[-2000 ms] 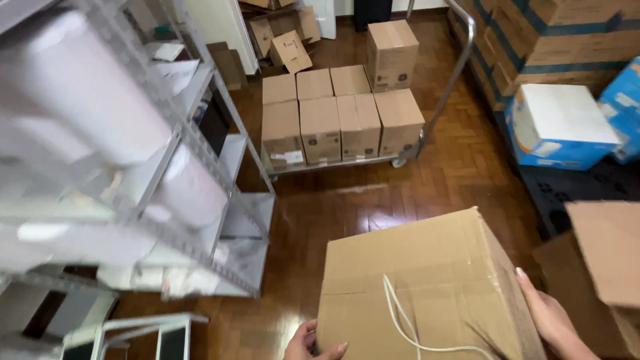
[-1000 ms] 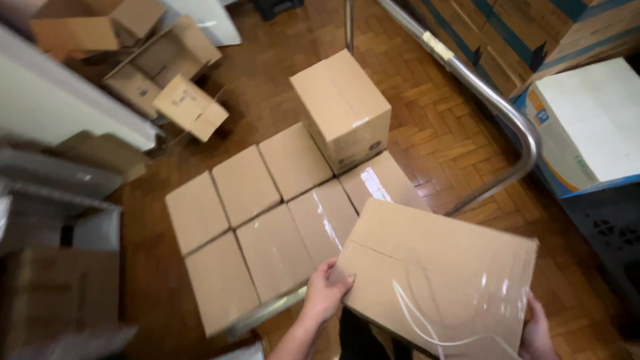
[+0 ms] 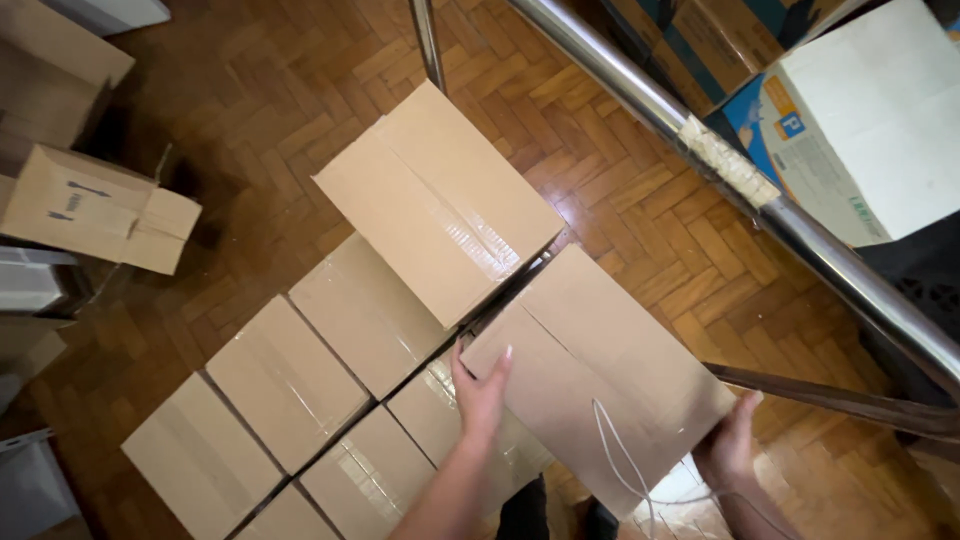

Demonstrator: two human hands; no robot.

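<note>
Between my two hands is a closed cardboard box (image 3: 600, 360), with a thin white cord (image 3: 619, 450) lying over its top. My left hand (image 3: 480, 390) grips its left edge, fingertips at the corner. At the lower right corner, my right hand (image 3: 731, 442) holds the other end, its fingers partly hidden beneath. The held box is beside a taped cardboard box (image 3: 442, 202) that stands on top of the lower layer; whether the two touch is not clear. Several taped cardboard boxes (image 3: 289, 375) form rows below and to the left.
The trolley's metal handle (image 3: 637, 97) crosses the upper right. Beyond it are a white and blue carton (image 3: 877, 112) and brown cartons with teal bands (image 3: 712, 45). Open cardboard boxes (image 3: 82, 202) lie at the left on the parquet floor (image 3: 300, 90).
The held box has moved to the stack, beside the upper box. The view has swung down and closer over the trolley. Both hands still hold the box.
</note>
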